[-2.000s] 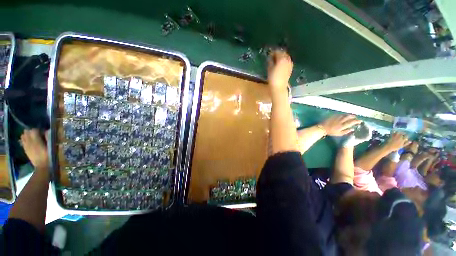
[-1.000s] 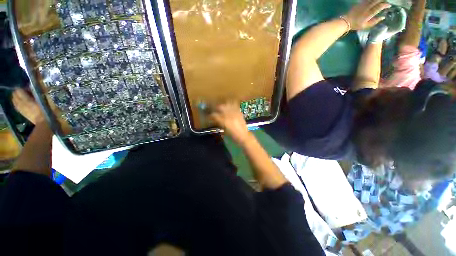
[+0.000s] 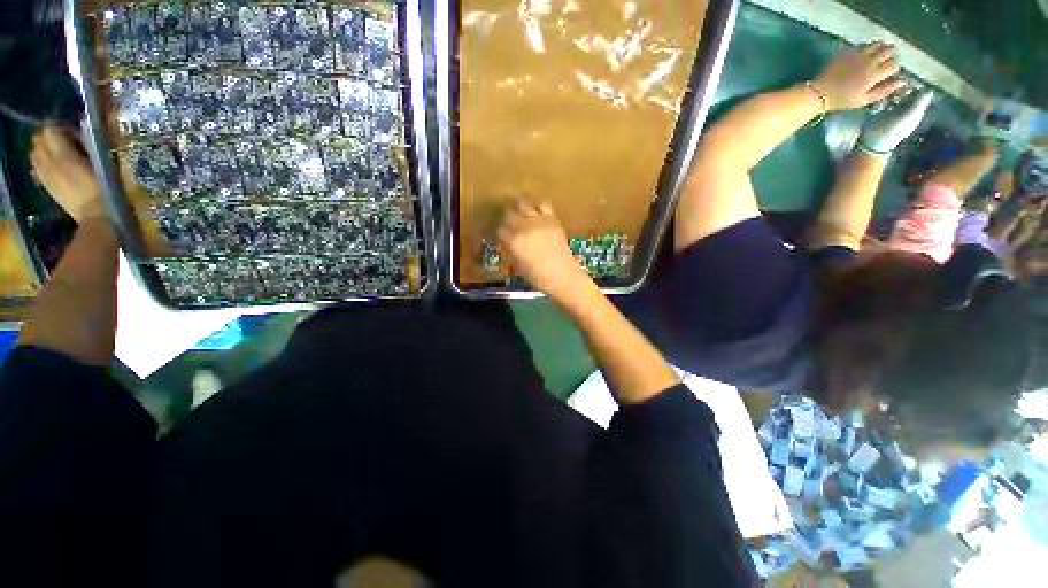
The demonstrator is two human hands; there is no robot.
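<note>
The emptier tray [image 3: 441,172] has a silver rim and a brown liner [image 3: 552,126] with glare. My right hand [image 3: 533,244] is low over its near edge, beside a short row of green circuit boards [image 3: 603,253]; a small board [image 3: 492,255] lies just left of the fingers. Whether the hand holds a board cannot be told. The fuller tray [image 3: 270,301], to the left, is packed with rows of dark grey circuit boards [image 3: 264,167]. My left hand [image 3: 69,172] is at its left rim, fingers partly spread; what it touches cannot be told.
A dark bundle [image 3: 35,63] lies at the upper left. A white sheet [image 3: 155,327] is below the fuller tray. A neighbouring worker in dark clothing [image 3: 736,299] reaches over the green bench on the right. Pale blue pieces [image 3: 839,482] lie at the lower right.
My right hand went from the boards on the green belt to the emptier tray's near edge, and a small board now shows by its fingers. The view has tilted down. My left hand stays by the rim.
</note>
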